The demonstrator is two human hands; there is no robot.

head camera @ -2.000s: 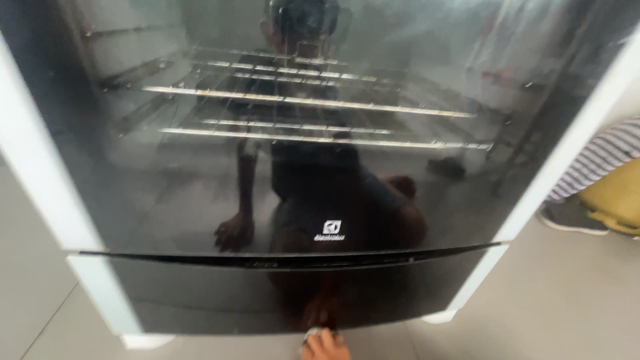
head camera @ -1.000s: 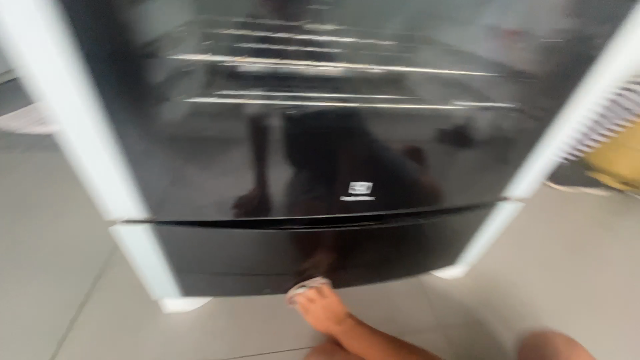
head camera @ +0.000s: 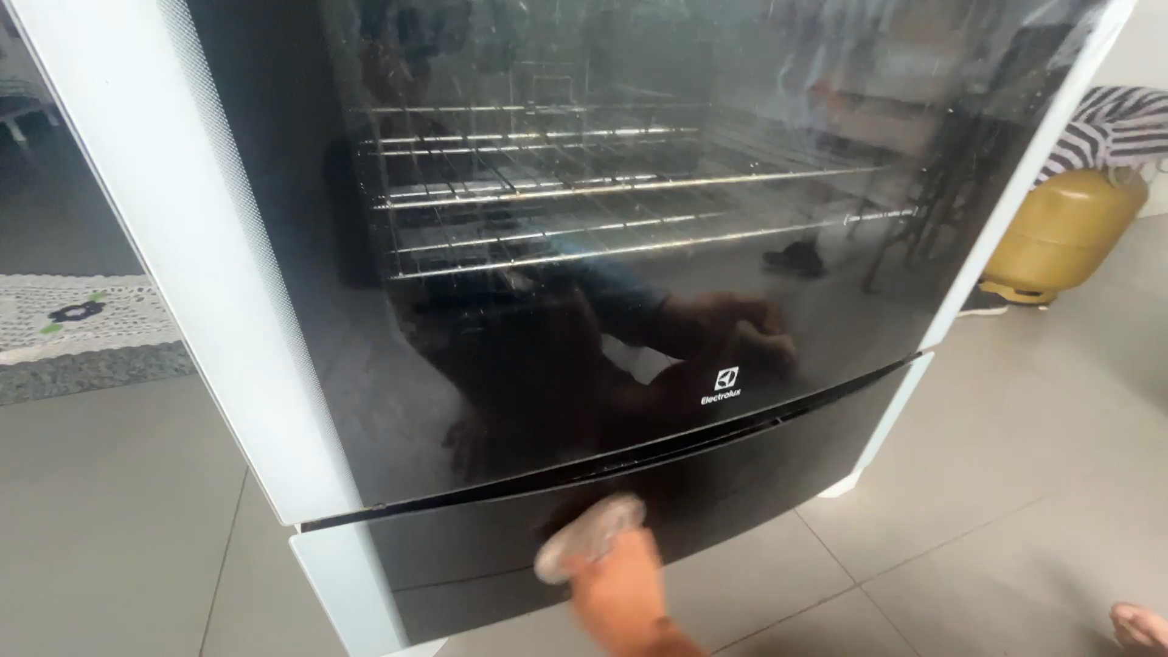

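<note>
My right hand point(head camera: 620, 584), blurred, holds a folded pale cloth point(head camera: 591, 537) against the dark lower drawer front point(head camera: 730, 497) of an Electrolux stove, left of its middle. Above the drawer, across a dark curved gap, is the closed black glass oven door point(head camera: 547, 365). Wire racks point(head camera: 593, 187) show through the glass, along with reflections of a person. White side panels point(head camera: 228, 274) frame the door. My left hand is out of view.
At the right stands a yellow gas cylinder point(head camera: 1063, 233) with a black-and-white striped cloth point(head camera: 1109, 128) on top and a dark shoe point(head camera: 981, 301) beside it. A crocheted mat with a flower point(head camera: 78, 312) lies at the left. Bare skin, perhaps toes point(head camera: 1136, 625), shows at the lower right edge.
My right hand with the cloth has moved from the drawer's bottom edge up onto its front. The view has shifted closer and turned. The oven door and drawer remain closed.
</note>
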